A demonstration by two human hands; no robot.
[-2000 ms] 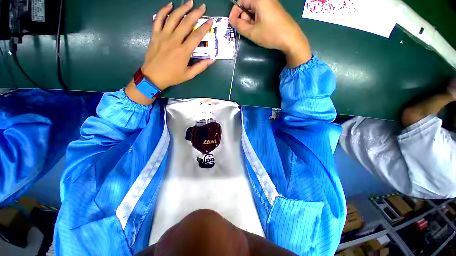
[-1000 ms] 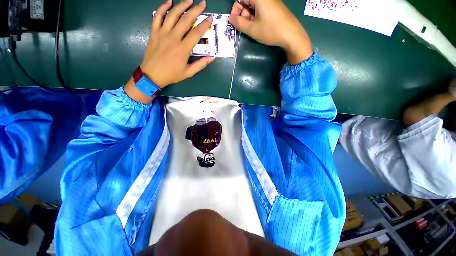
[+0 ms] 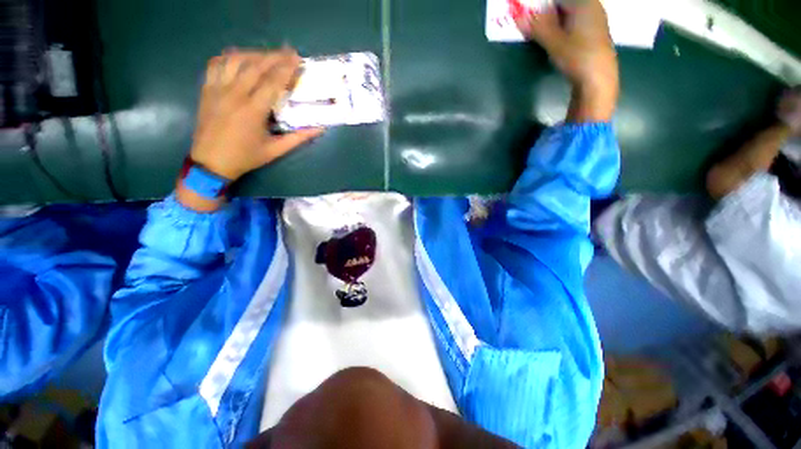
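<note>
The electronic unit, a flat silver-white rectangle, lies on the green bench mat. My left hand rests over its left end, with the fingertips on or beside it; the hand is blurred. The unit's right part is uncovered. My right hand is at the top right, over the white paper sheet with red marks, and covers its middle. Its fingers are blurred and partly at the picture's top edge. I cannot tell whether they hold the sheet or a tool.
A black box with cables stands on the bench at the far left. A white rail runs across the top right corner. A person's arm in a white sleeve rests at the right edge; another person's blue sleeve is at the left.
My right hand has left the unit and moved right to the paper sheet. My left hand is further left on the unit and uncovers more of it. The view has shifted and blurred.
</note>
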